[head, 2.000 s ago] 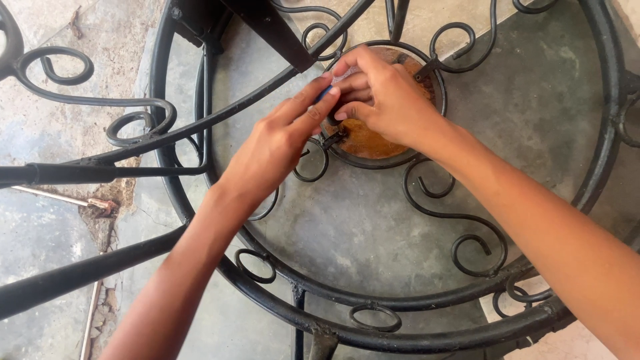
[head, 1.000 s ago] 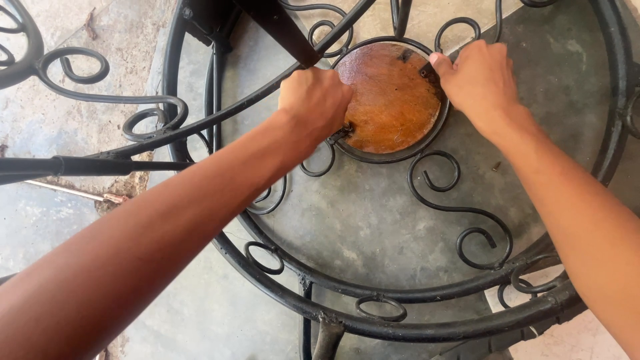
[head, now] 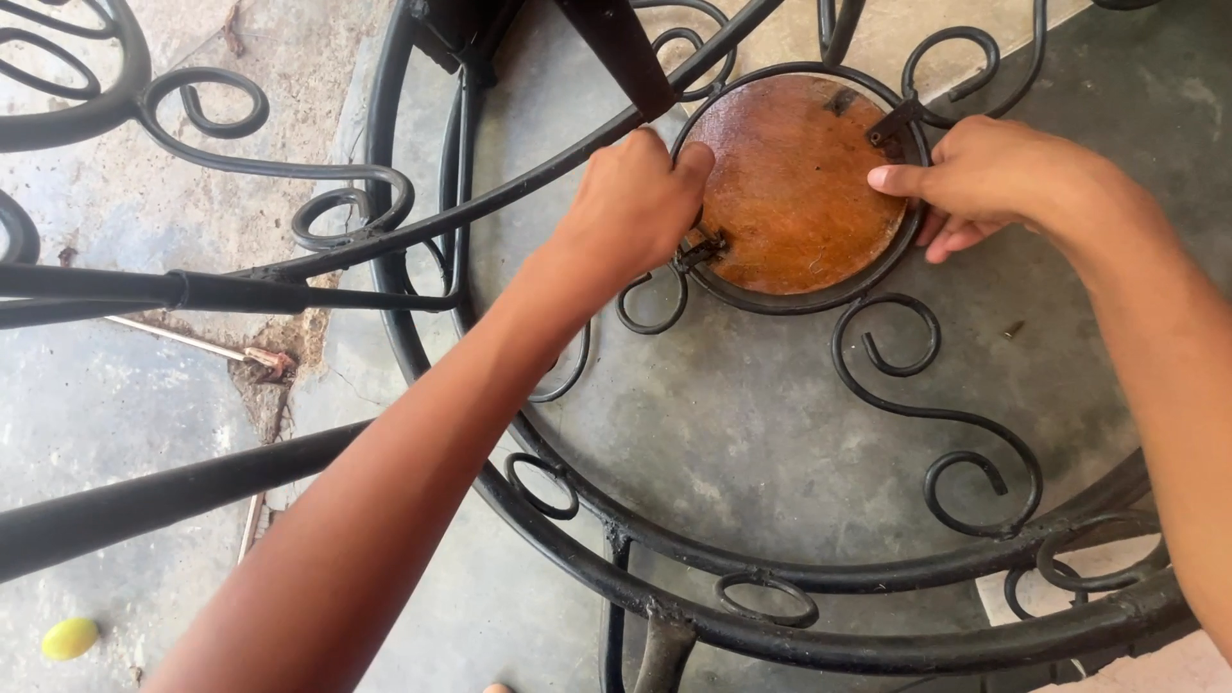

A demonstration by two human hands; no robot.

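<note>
A round brown wooden disc (head: 789, 192) lies within a black metal ring (head: 770, 306) at the upper middle of a scrollwork metal frame (head: 808, 577). My left hand (head: 640, 197) has its fingers curled at the ring's left side, just above a small metal tab (head: 707, 248); its fingertips are hidden. At the right edge my right hand (head: 972, 183) rests its thumb on the disc, with its other fingers beneath or outside the ring. Another metal tab (head: 893, 123) shows above that thumb.
Black metal bars (head: 192, 481) and scrolls (head: 289, 171) cross the left side. A thin stick (head: 178, 337) lies by a crack in the concrete floor. A small yellow-green oval object (head: 69, 638) is at the lower left. A screw-like piece (head: 1013, 329) lies right of the ring.
My hands, together over the disc two seconds ago, are now apart at its two sides. Since one second ago my right hand has shifted down along the ring, and its thumb now lies on the disc.
</note>
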